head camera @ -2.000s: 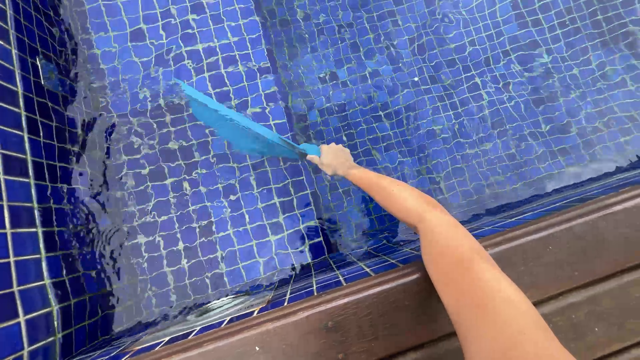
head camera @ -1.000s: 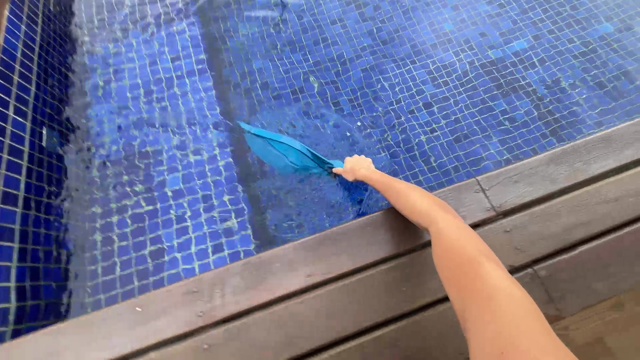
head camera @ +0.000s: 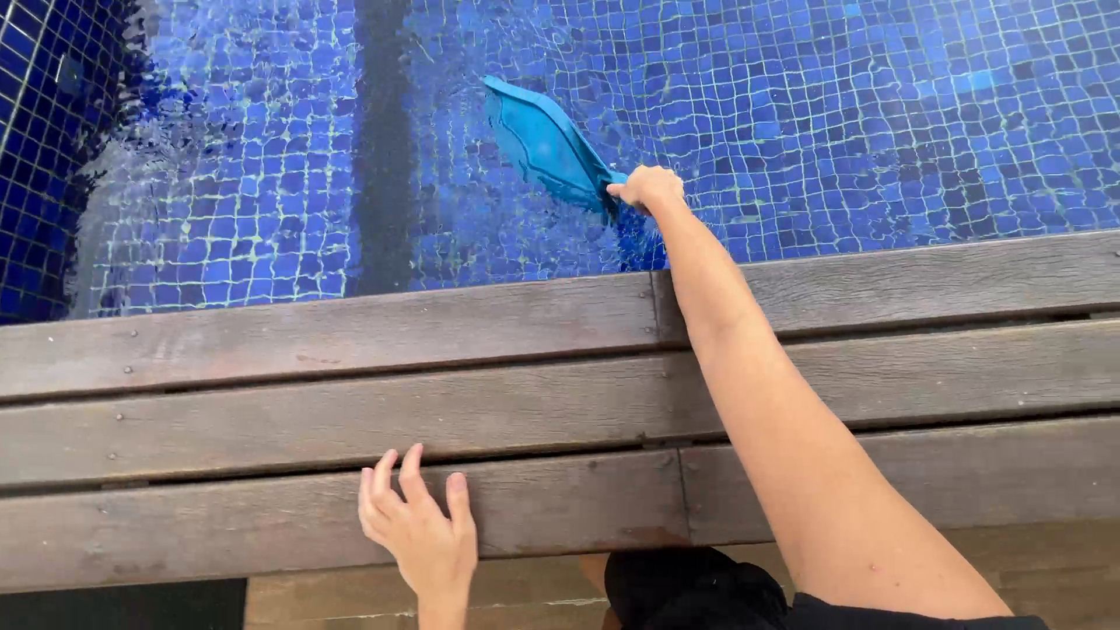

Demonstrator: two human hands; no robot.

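Note:
Stretched out over the pool's edge, my right hand (head camera: pixel 649 187) grips the near end of a flat blue object (head camera: pixel 547 140), which looks like flexible fabric or plastic. The blue object lies in the pool water, slanting up and left from the hand; its raised rim shows along the top side. My left hand (head camera: pixel 426 525) is over the wooden deck planks at lower centre, fingers apart, with nothing held. Whether its palm touches the plank cannot be told.
Wooden planks (head camera: pixel 306 337) run along the near edge of the pool. Blue mosaic tiles (head camera: pixel 875 131) line the pool under rippling water, with a dark band at left centre and a tiled wall (head camera: pixel 44 157) at far left. Lighter flooring (head camera: pixel 332 599) lies below the deck.
The left hand has come into view over the deck. The blue object, held in the right hand throughout, has been drawn rightward through the water and points more steeply. The view has shifted.

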